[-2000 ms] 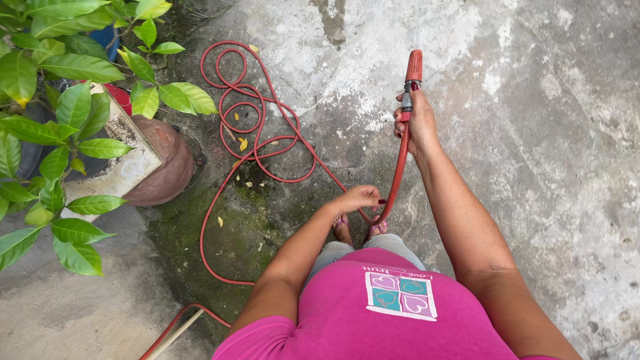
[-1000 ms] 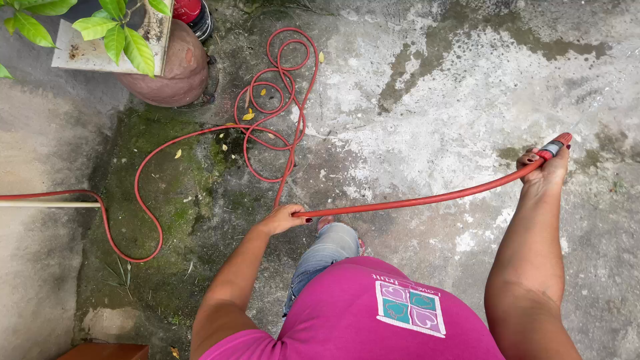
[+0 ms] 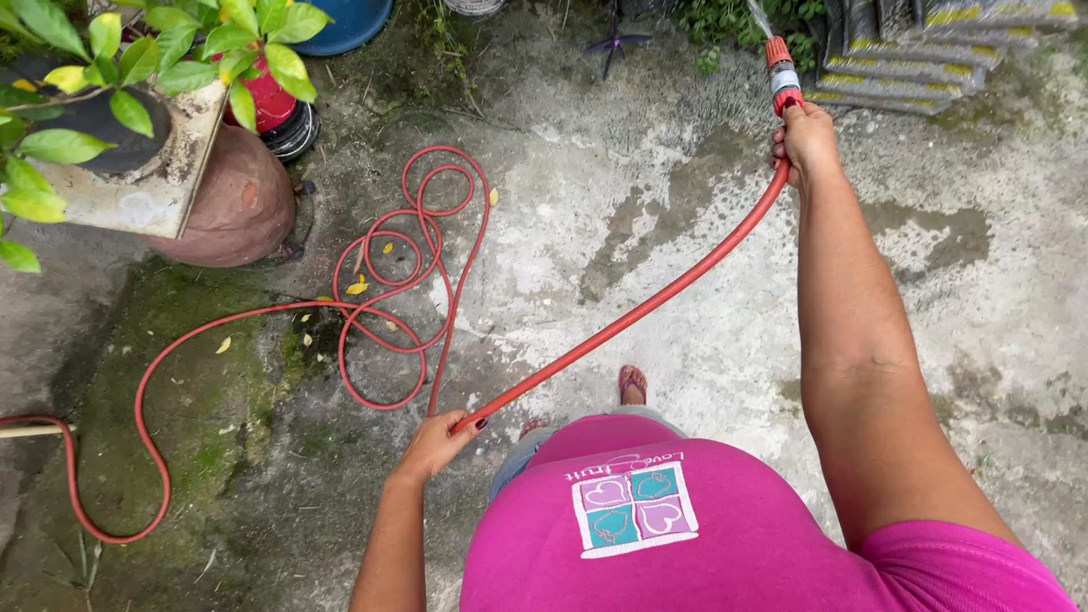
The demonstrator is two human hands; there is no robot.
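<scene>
My right hand (image 3: 806, 144), at the upper right, grips an orange-and-grey spray nozzle (image 3: 782, 75) at its base, where the hose joins it. Water sprays from the nozzle tip toward the top edge. From there the red garden hose (image 3: 629, 319) runs down in a gentle curve to my left hand (image 3: 440, 444), which is closed around it at lower centre. Beyond my left hand the hose goes up into loose loops on the concrete, then winds off to the left edge.
Stacked black bags with yellow marks (image 3: 909, 76) lie at the upper right beside low green plants (image 3: 710, 25). At the upper left are a round clay pot (image 3: 229, 200) under a square slab (image 3: 144, 200), a red bucket (image 3: 263, 98), a blue basin (image 3: 348, 25) and leafy branches.
My right hand has moved the nozzle forward, and water now comes from it. My left hand keeps hold of the hose. The view has shifted, bringing the bags and low plants into sight.
</scene>
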